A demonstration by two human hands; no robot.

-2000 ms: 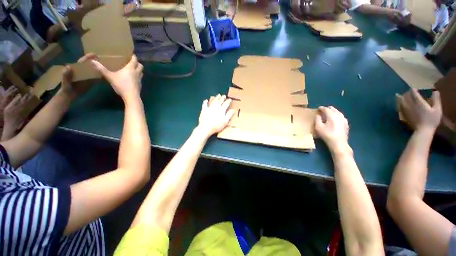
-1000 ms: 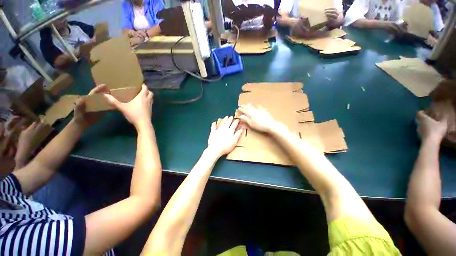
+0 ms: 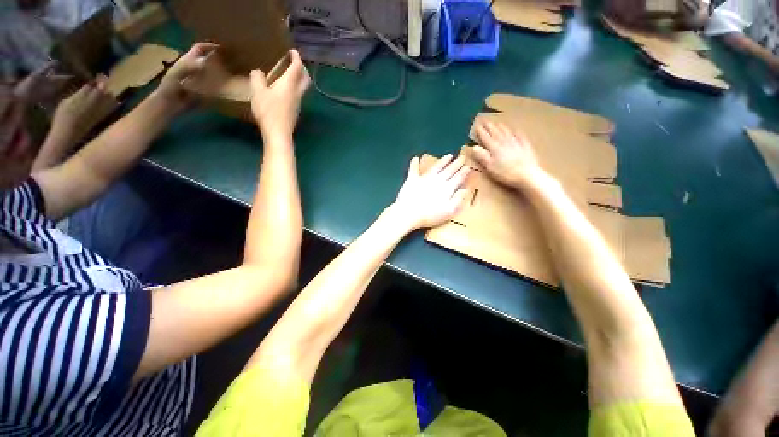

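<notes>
A flat tan die-cut blank (image 3: 547, 196) lies on the green tabletop in front of me, turned a little, its notched far end away from me and a side flap sticking out to the right. My left hand (image 3: 434, 193) lies with spread fingers on its left side flap. My right hand (image 3: 506, 154) rests on the blank's upper left part, near the side creases, just right of my left hand. My right forearm crosses over the blank and hides part of it. Neither hand lifts the blank.
At left, a person in a striped shirt holds a partly folded box (image 3: 231, 85). A dark cable (image 3: 376, 103) loops behind it, by a blue bin (image 3: 471, 31). More blanks (image 3: 675, 55) lie far right. Part of another person's arm (image 3: 752, 397) shows at lower right.
My right hand has moved from the right flap across to the blank's left side, then a little farther up it. The view has swung, so the blank appears farther right and tilted.
</notes>
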